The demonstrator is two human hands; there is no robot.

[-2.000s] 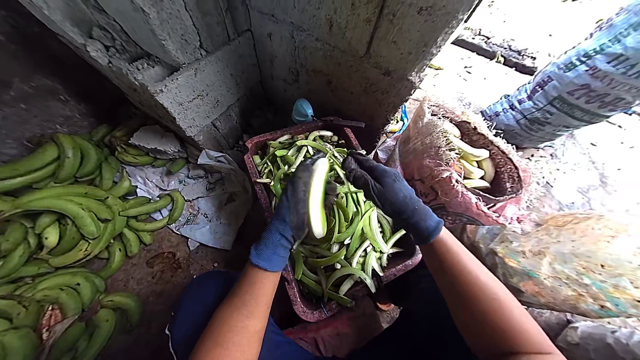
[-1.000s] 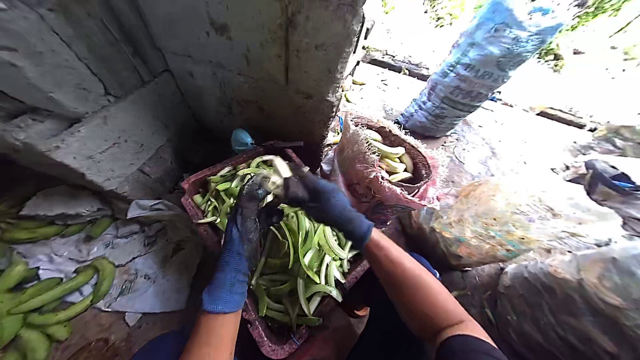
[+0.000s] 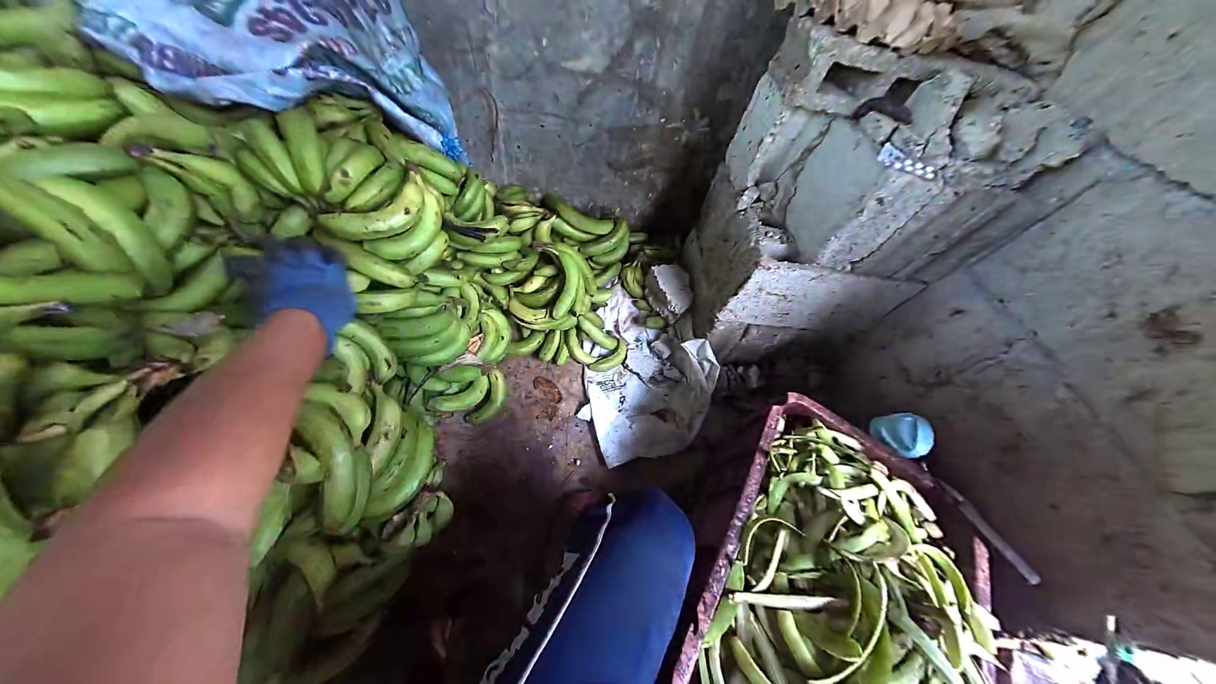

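My left hand [image 3: 299, 285], in a blue work glove, reaches over a large heap of green plantains [image 3: 380, 223] on the left. Its fingers lie among the bunches and are blurred, so whether they grip a plantain cannot be told. My right hand is out of view. At the lower right stands a reddish crate [image 3: 736, 532] filled with green plantain peels [image 3: 855, 570].
A printed woven sack [image 3: 275, 47] lies over the back of the heap. Torn white sacking [image 3: 651, 399] is on the floor beside a broken block wall [image 3: 807, 304]. A light blue object [image 3: 902, 435] rests by the crate's rim.
The view has swung left to the plantain heap. My left hand has gone from above the peels to the heap. My right hand and the sack of peeled plantains have left the view.
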